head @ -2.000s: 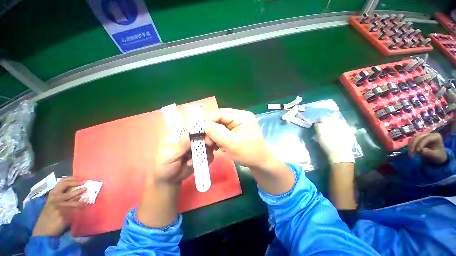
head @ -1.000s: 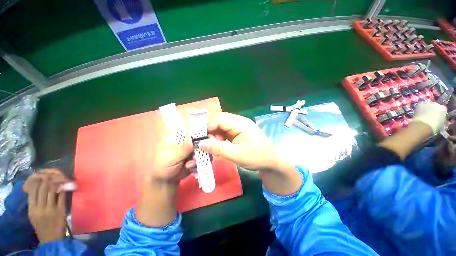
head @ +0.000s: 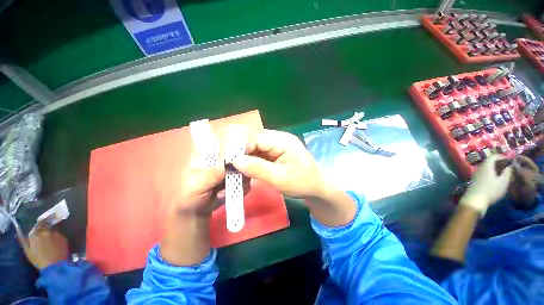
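Note:
My left hand (head: 200,186) and my right hand (head: 285,164) meet over the red work mat (head: 134,196). Between them is a white perforated watch strap (head: 235,202), its rounded tip pointing down towards me. A dark band, perhaps a buckle or keeper, crosses it at my fingertips. The upper end of the strap is overexposed. Another white perforated strip (head: 204,142) stands up from my left hand. My right thumb and finger pinch at the dark band. The fingers partly hide the join.
Crossed straps (head: 356,134) lie on a clear plastic sheet (head: 393,170) right of the mat. Red parts trays (head: 430,110) stand at the right, before a neighbour's gloved hand (head: 486,184). Crumpled plastic bags (head: 21,158) and another person's hand (head: 48,245) are at the left.
The strap's lower end hangs straighter than a second ago. My hands stay in nearly the same place. The neighbour's gloved hand has moved down from the tray; the left neighbour's hand has moved lower.

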